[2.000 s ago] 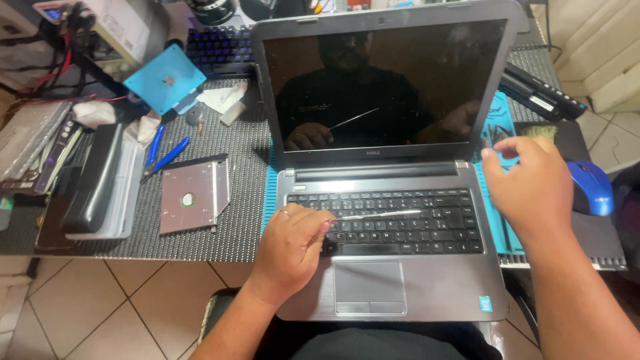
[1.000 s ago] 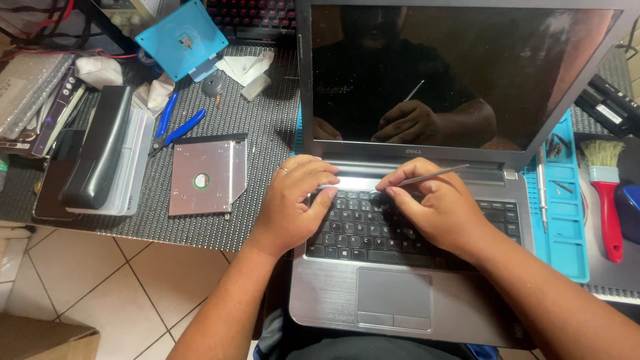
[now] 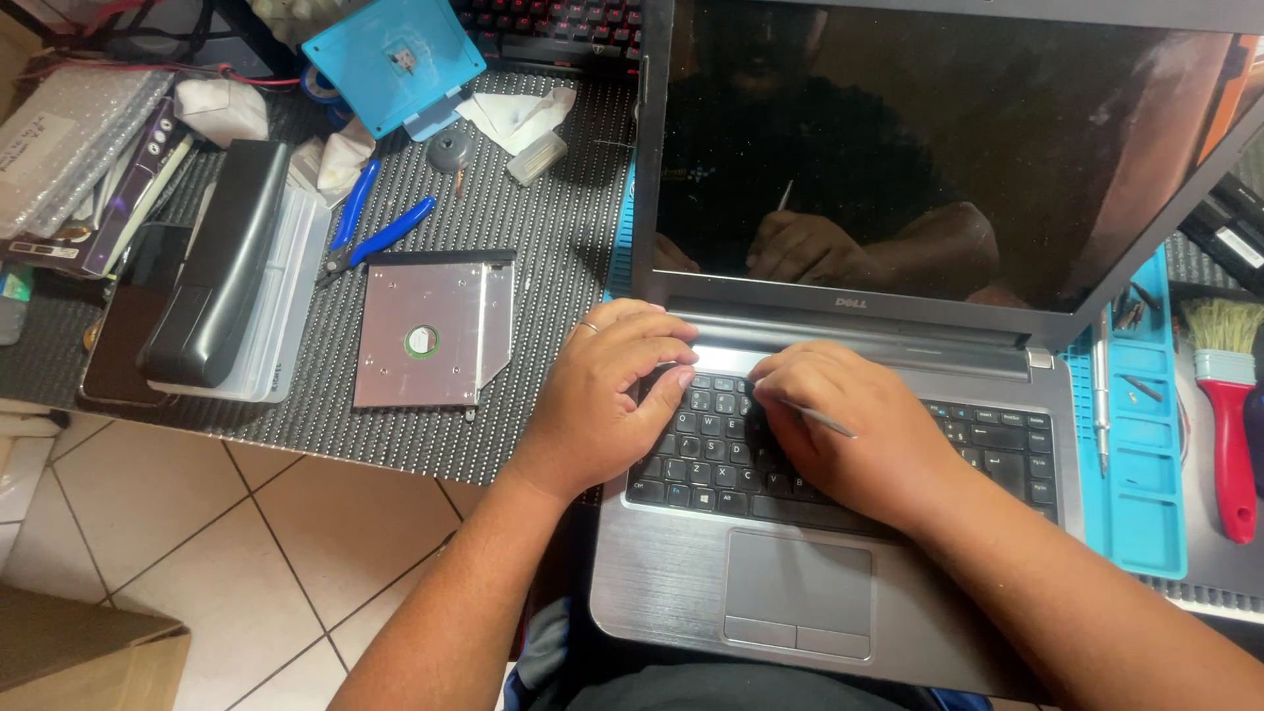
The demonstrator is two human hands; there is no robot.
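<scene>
An open Dell laptop (image 3: 662, 583) faces me, its screen (image 3: 889, 148) dark and reflecting my hands. My left hand (image 3: 612, 395) rests over the upper left corner of the keyboard (image 3: 711, 474), fingers curled and thumb near the top keys, nothing seen in it. In my right hand (image 3: 849, 425) is a thin metal tool (image 3: 828, 420), whose rear end sticks out toward the lower right. The fingertips are at the top key row, and the tool's working tip is hidden beneath them.
Left of the laptop lie an optical-drive caddy (image 3: 420, 336), blue-handled cutters (image 3: 385, 232) and a black stapler (image 3: 222, 267). On the right are a blue silicone mat (image 3: 1136, 513), a precision screwdriver (image 3: 1101, 395) and a red-handled brush (image 3: 1229, 434). A cardboard box (image 3: 89, 652) stands lower left.
Two seconds ago my left hand held the thin tool and my right hand was by the screen's right edge. Both hands are now at the keyboard's top left, the tool in my right.
</scene>
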